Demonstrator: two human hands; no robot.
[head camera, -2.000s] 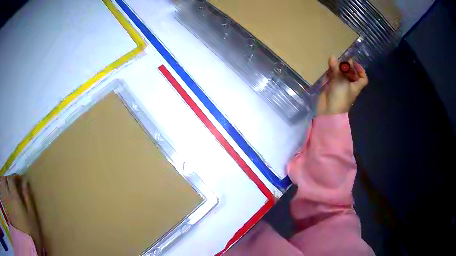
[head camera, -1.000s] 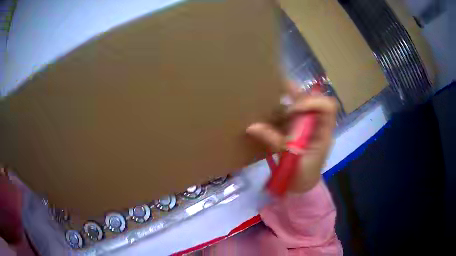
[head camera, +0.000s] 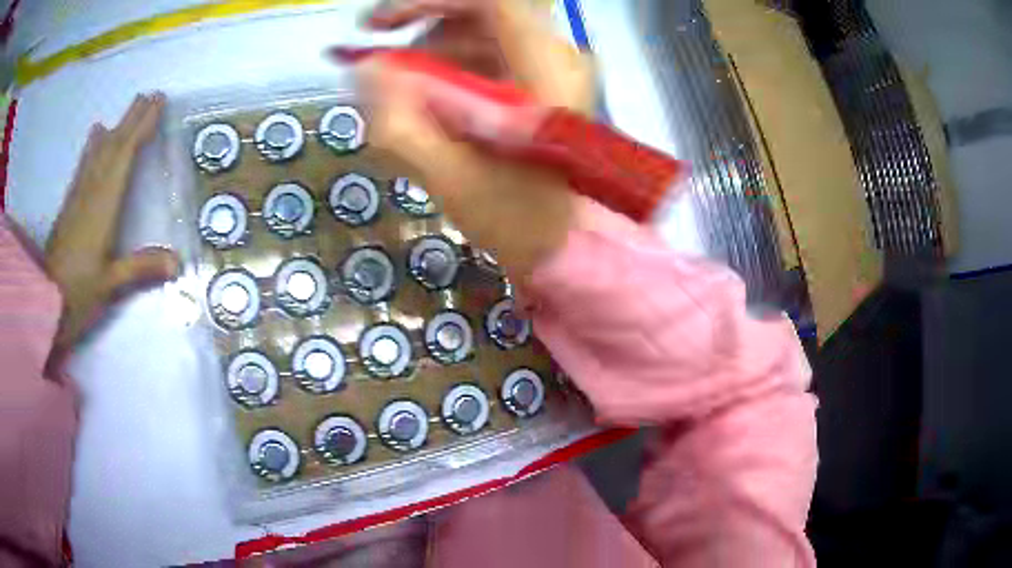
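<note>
A clear blister tray (head camera: 228, 444) lies on the white table with round metallic parts (head camera: 386, 350) in rows, each with a pale ring and grey centre. Brown shows beneath the pockets. My right hand (head camera: 477, 144) is above the tray's far right part and holds a red marker (head camera: 544, 133), its dark tip pointing left; the hand is blurred and hides some parts. My left hand (head camera: 105, 227) is at the tray's left edge, fingers apart, thumb towards the rim, holding nothing.
Stacked ridged trays (head camera: 721, 144) with brown card (head camera: 793, 155) stand at the right. Yellow tape (head camera: 144, 39) runs along the far side, red tape (head camera: 444, 496) along the near edge. A bit of blue tape (head camera: 576, 22) shows behind my right hand. The dark floor is at the lower right.
The brown cardboard sheet that covered the tray and was lifted is gone from over it, so the parts show. My right hand has moved left over the tray with the marker. My left hand has come into view.
</note>
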